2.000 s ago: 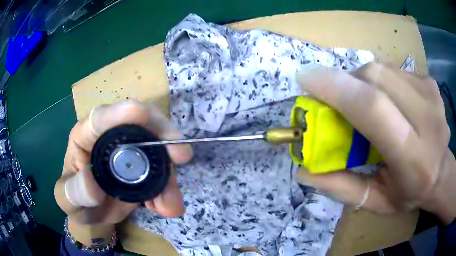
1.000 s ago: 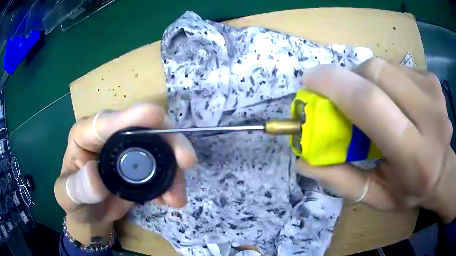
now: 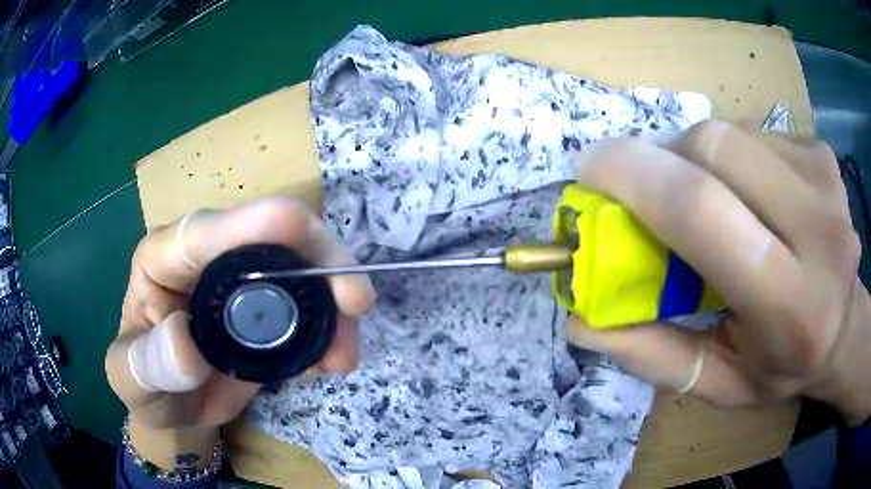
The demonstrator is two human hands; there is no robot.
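My left hand (image 3: 177,296), with pale finger cots, holds a round black part (image 3: 215,329) with a flat silver centre (image 3: 261,316) facing the camera. My right hand (image 3: 754,258), also with finger cots, grips the thick yellow tool handle (image 3: 621,258) with its blue band. A brass collar (image 3: 538,257) joins it to a thin straight silver shaft (image 3: 420,265). The shaft's tip lies over the black face just above the silver centre; whether it touches cannot be told. Both hands are above a speckled white-grey cloth (image 3: 449,353).
The cloth lies crumpled on a tan board (image 3: 234,143) with small dark specks. A green surface (image 3: 191,76) surrounds the board. A blue object (image 3: 43,100) and clear plastic are at the upper left. Dark small parts line the left edge. A small pale triangular piece (image 3: 777,118) is at upper right.
Over the last second the shaft's tip has moved down from the black part's upper rim towards the silver centre. The tool handle has lowered slightly. Both hands keep their holds.
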